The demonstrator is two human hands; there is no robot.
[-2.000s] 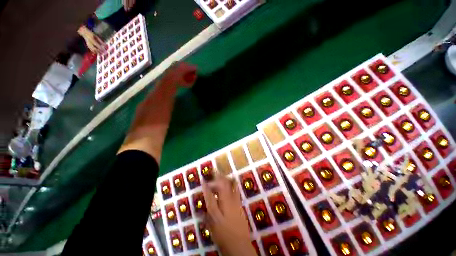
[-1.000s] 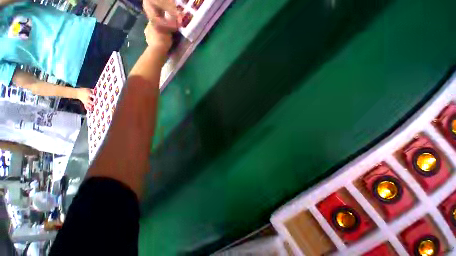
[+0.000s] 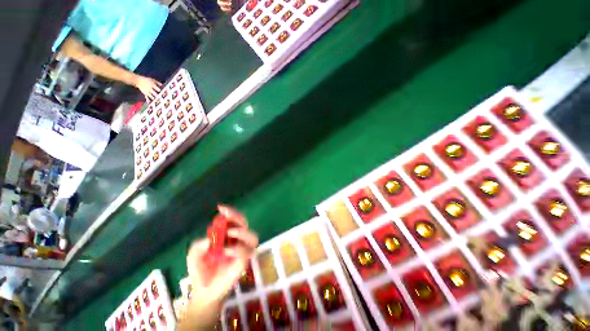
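My left hand [image 3: 218, 268], slightly blurred, holds a red unit [image 3: 218, 233] between its fingers, over the upper left part of the middle white tray [image 3: 354, 294]. That tray holds red units with black rings and gold centres, and has several bare tan pockets [image 3: 290, 257] along its far row. The right-hand tray [image 3: 420, 241] is filled with such units, except for one bare pocket at its near left corner. Small cream and dark pieces [image 3: 511, 302] are heaped on its lower part. My right hand is not in view.
A small part of another tray [image 3: 157, 284] shows at lower left. The green belt [image 3: 388, 84] runs diagonally beyond the trays. Across it lie a tray [image 3: 206, 120] and a tray stack [image 3: 275, 64]. A person in a turquoise shirt [image 3: 120, 29] has a hand at the former.
My left hand has come back from the far tray stack to the near trays with a red unit. The view has shifted, so more of the near trays shows again.
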